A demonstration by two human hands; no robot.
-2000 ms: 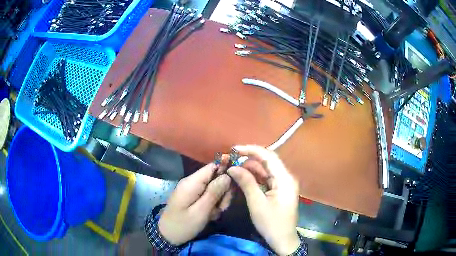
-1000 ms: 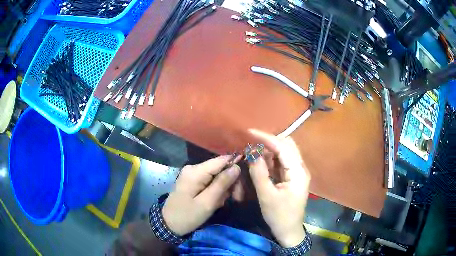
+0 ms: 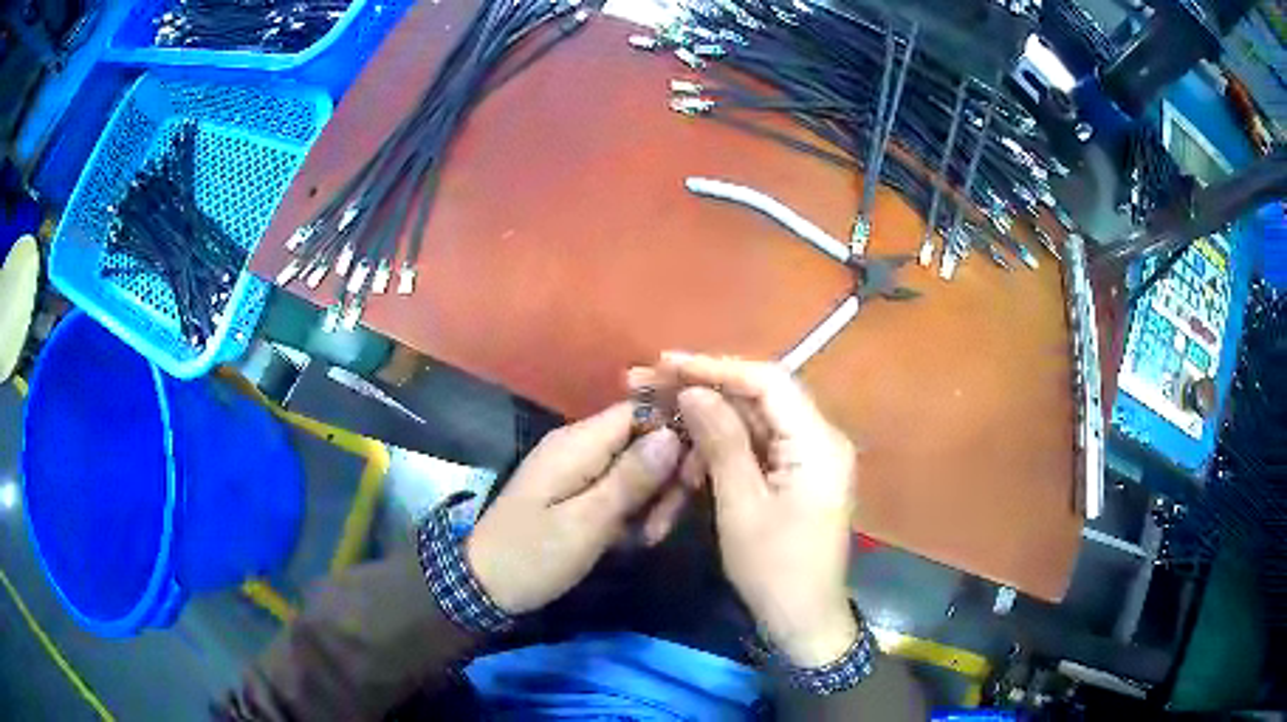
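Note:
My left hand [image 3: 572, 501] and my right hand [image 3: 769, 487] meet over the near edge of the reddish-brown board [image 3: 565, 212]. Their fingertips pinch a small shiny metallic piece [image 3: 648, 412] between them. It is mostly hidden by the fingers and too small to name for certain. Side cutters with white handles [image 3: 769, 209] lie open on the board, beyond my right hand. A cable bundle [image 3: 424, 155] with silvery connectors lies at the board's left edge.
A pile of black cables [image 3: 847, 106] lies at the back. A silver loading bar [image 3: 1085, 381] lies along the right edge, beside a control panel [image 3: 1179, 332]. A light-blue mesh basket [image 3: 261, 127], a large blue basket [image 3: 304, 57] and a blue bucket [image 3: 99, 480] stand at left.
Both hands have moved slightly up in the picture, and the fingertips have closed around the small piece, which shows less than before. The cutters and cables lie unchanged on the board.

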